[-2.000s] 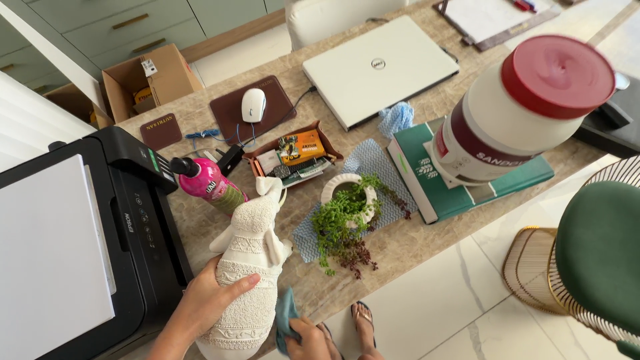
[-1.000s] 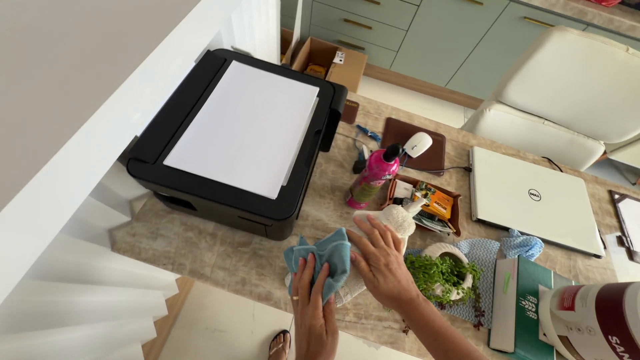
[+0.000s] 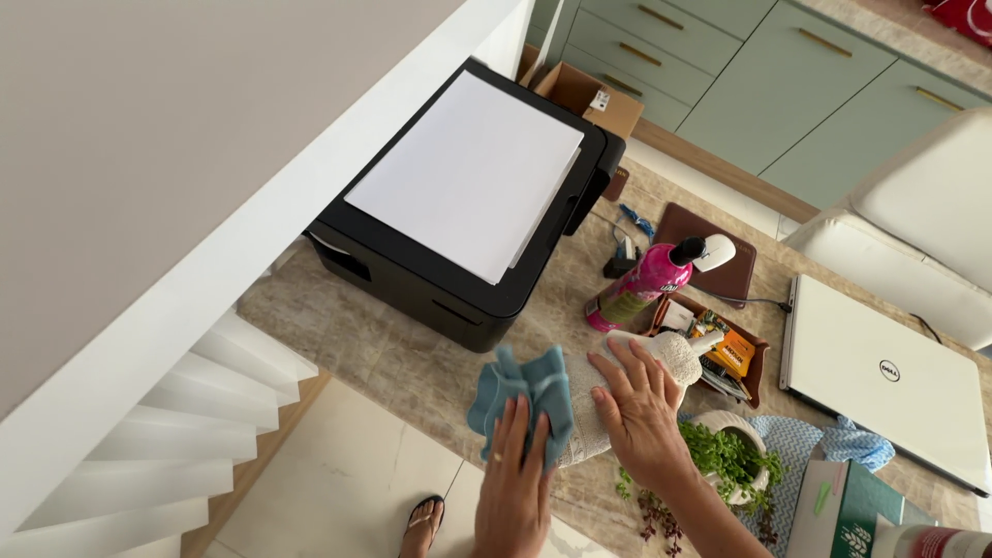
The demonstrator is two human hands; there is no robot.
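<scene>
A light-blue cloth (image 3: pixel 547 395) is bunched under the fingers of my left hand (image 3: pixel 515 465), against the lower end of a white textured animal figurine (image 3: pixel 585 434). My right hand (image 3: pixel 645 411) lies over the figurine's upper body, fingers spread and holding it. The figurine's head points to the right, and the hands and cloth hide much of its body. Just beyond it stands a pink bottle (image 3: pixel 635 287) with a black cap. A brown tray (image 3: pixel 758 372) with packets and small items sits beside the head. Right of my right hand is a plant in a white pot (image 3: pixel 728 457).
A black printer (image 3: pixel 434 302) with white paper (image 3: pixel 473 178) on top stands at the back left of the stone-patterned table (image 3: pixel 372 360). To the right are a closed laptop (image 3: pixel 876 380), a patterned blue cloth (image 3: pixel 790 446), a green-and-white box (image 3: pixel 837 504) and a large jar (image 3: pixel 930 540).
The blue cloth was in my right hand and is now under my left. My right hand now holds the figurine, which my left hand held before. The view has swung toward the printer.
</scene>
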